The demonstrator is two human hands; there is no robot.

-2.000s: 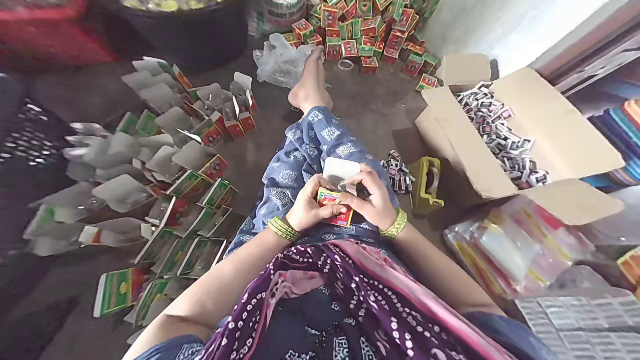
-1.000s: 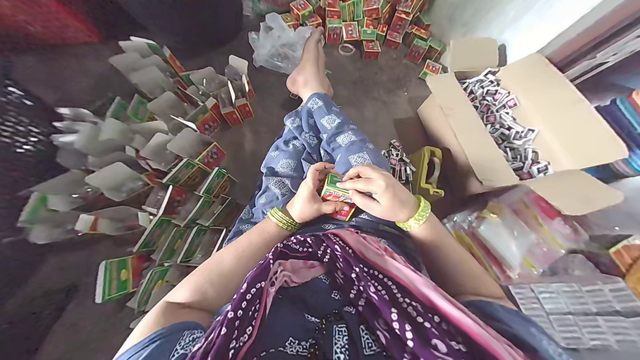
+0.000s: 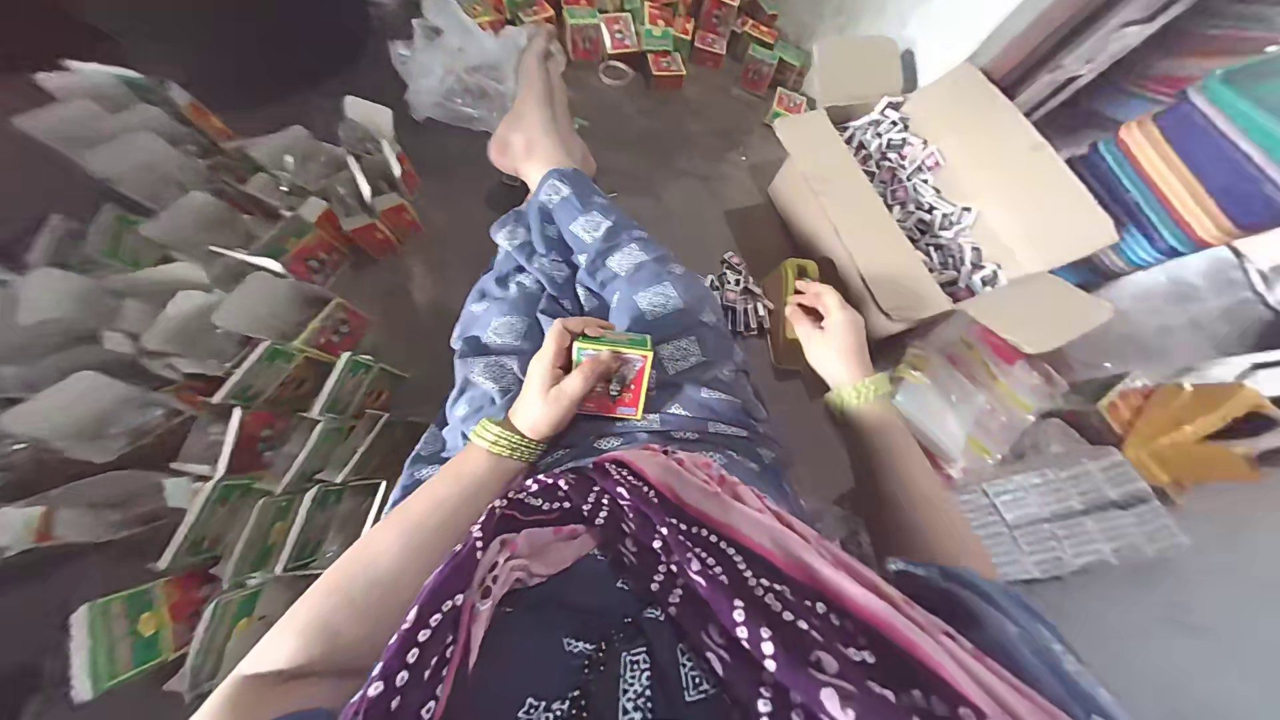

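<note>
My left hand (image 3: 565, 380) holds a small red and green printed carton (image 3: 614, 374) over my lap, its thumb across the front; the top of the carton looks closed. Out to the right, my right hand (image 3: 828, 330) is at a yellow tape dispenser (image 3: 790, 312) on the floor, its fingertips at the dispenser's upper part. Whether those fingers pinch a piece of tape is too small to tell. Beside the dispenser lies a small heap of black and white printed pieces (image 3: 740, 293).
Many open cartons (image 3: 250, 520) stand on the floor at the left. A cardboard box (image 3: 850, 225) of small printed pieces is at the right, near plastic bags (image 3: 975, 400) and silvery packs (image 3: 1075, 510). Filled-out cartons (image 3: 665, 68) and a clear plastic bag (image 3: 455, 70) lie beyond my foot.
My right hand has let go of the carton and moved right to the tape dispenser. The carton's white flap, raised two seconds ago, is no longer up. My left hand still holds the carton.
</note>
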